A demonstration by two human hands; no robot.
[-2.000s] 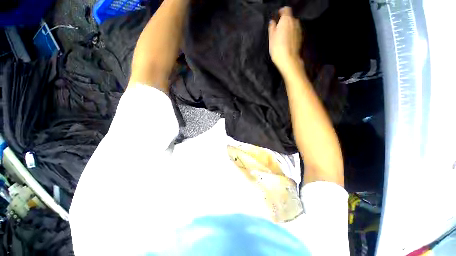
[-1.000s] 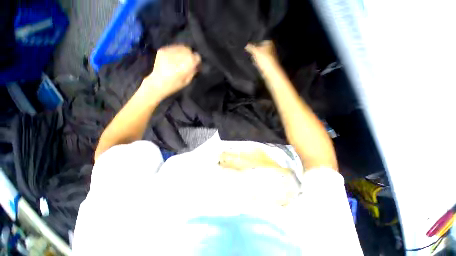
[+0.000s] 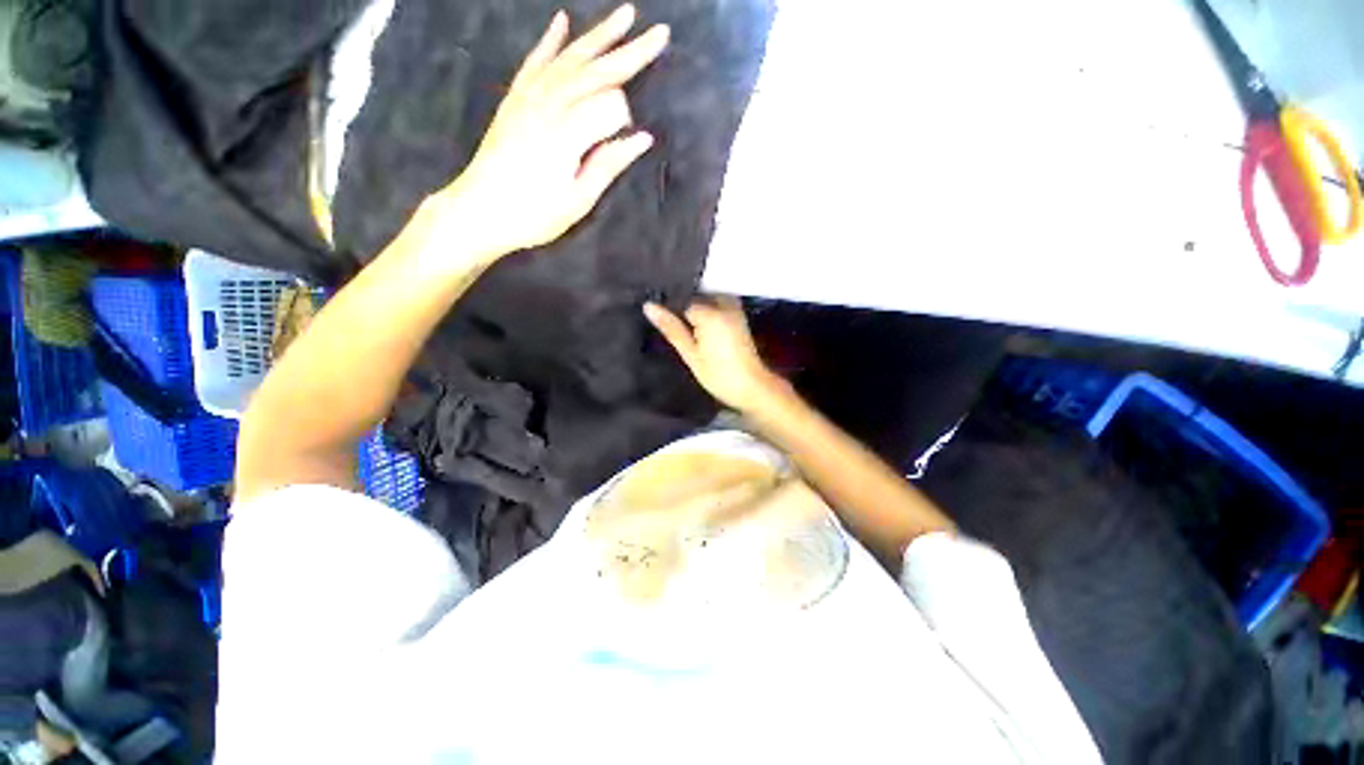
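A large dark garment panel [image 3: 598, 269] lies over the white table and hangs over its front edge towards my lap. My left hand [image 3: 576, 127] rests on the panel at the top centre, palm down, fingers spread. My right hand [image 3: 715, 344] is at the table's front edge, at the panel's right border, with thumb and fingers pinching the cloth; its fingertips are partly hidden. More dark cloth [image 3: 195, 135] is bunched on the table at the left.
Scissors with red and yellow handles [image 3: 1283, 180] lie on the white table [image 3: 957, 165] at the right. Below are a white basket [image 3: 225, 336], blue baskets [image 3: 142, 396] at the left and a blue-rimmed basket [image 3: 1219, 434] at the right. Dark cloth [image 3: 1122, 598] hangs right of my lap.
The view has swung up from the heap below to the table top. My hands have moved from the dark heap to the panel on the table. My left hand has opened flat.
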